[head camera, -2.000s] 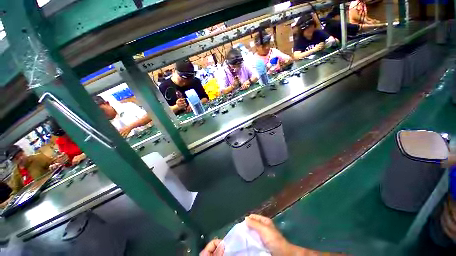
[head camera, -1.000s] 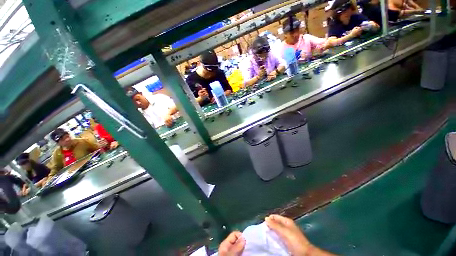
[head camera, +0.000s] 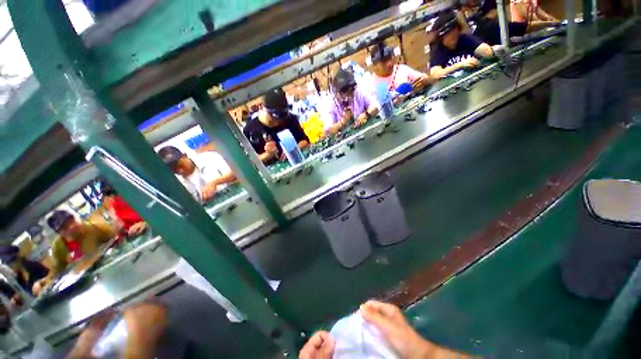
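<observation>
A white protective bag (head camera: 357, 338) is held at the bottom centre, cut off by the picture's lower edge. My left hand (head camera: 318, 347) grips its left side and my right hand (head camera: 393, 329) grips its upper right edge. No unit is seen in the bag. A dark grey unit (head camera: 604, 245) with a brownish top stands on the green ledge at the right. Two grey units, one nearer (head camera: 344, 228) and one just behind it (head camera: 383, 210), stand side by side on the belt beyond my hands.
A green post (head camera: 190, 231) slants across the left. Another person's blurred hands (head camera: 144, 329) hold something white at the lower left. More grey units (head camera: 568, 102) stand far right. White sheets (head camera: 211, 287) lie behind the post. People sit along the far line (head camera: 337, 165).
The view has swung right and left again. Another person's hands have come in at lower left, where a grey unit showed before. My hands still hold the white bag.
</observation>
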